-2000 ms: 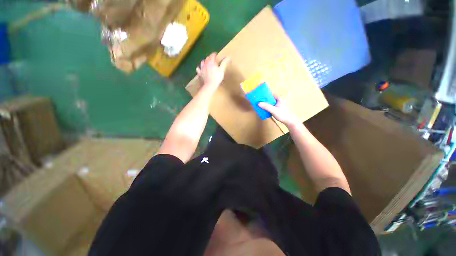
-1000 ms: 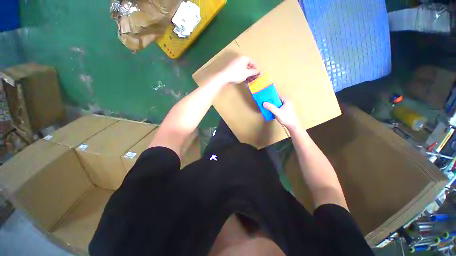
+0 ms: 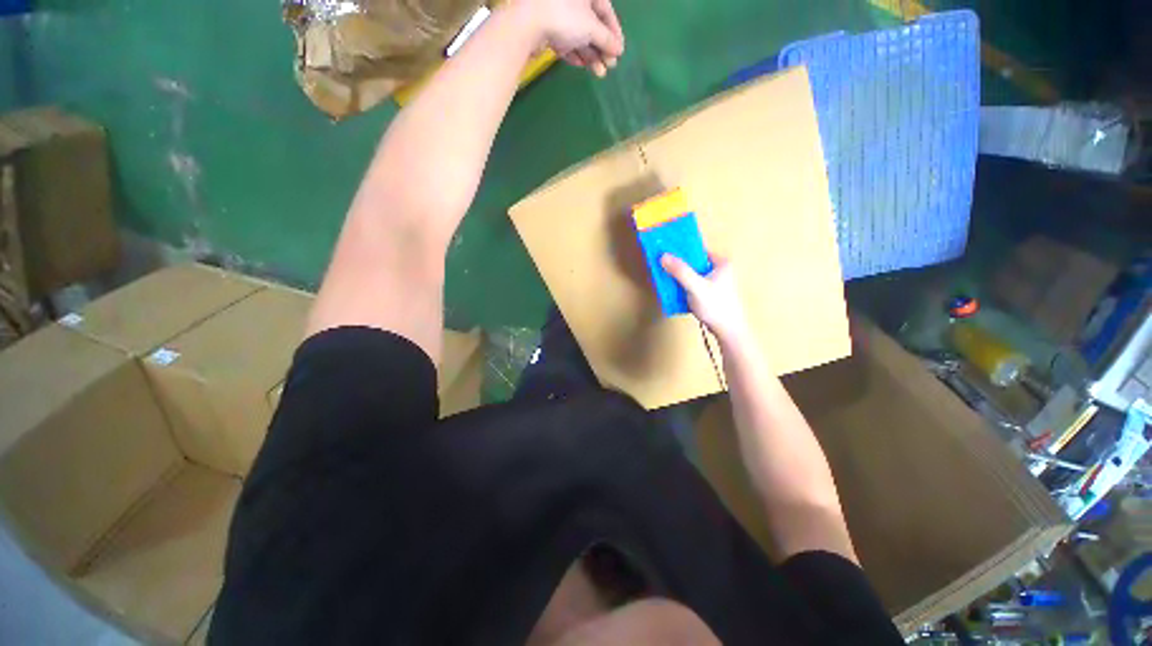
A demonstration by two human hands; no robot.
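Observation:
A closed brown carton point(image 3: 771, 240) stands in front of me, its top flaps meeting at a centre seam. My right hand point(image 3: 708, 288) holds a blue tape dispenser point(image 3: 675, 259) with an orange-yellow end over the seam. My left hand point(image 3: 584, 32) is raised beyond the carton's far edge, fingers pinched. A clear strip of packing tape point(image 3: 619, 104) runs between the left fingers and the carton's far edge; its ends are hard to see.
An upright blue plastic crate point(image 3: 894, 152) is behind the carton. An open carton point(image 3: 126, 416) lies at left. Flat cartons point(image 3: 884, 492) are at right, beside cluttered tools. Crumpled brown packaging point(image 3: 379, 57) lies on a yellow crate at the top.
My left hand has moved from the carton top, away past its far edge, and clear tape now shows below it. The dispenser stays over the carton; the carton sits slightly lower in view.

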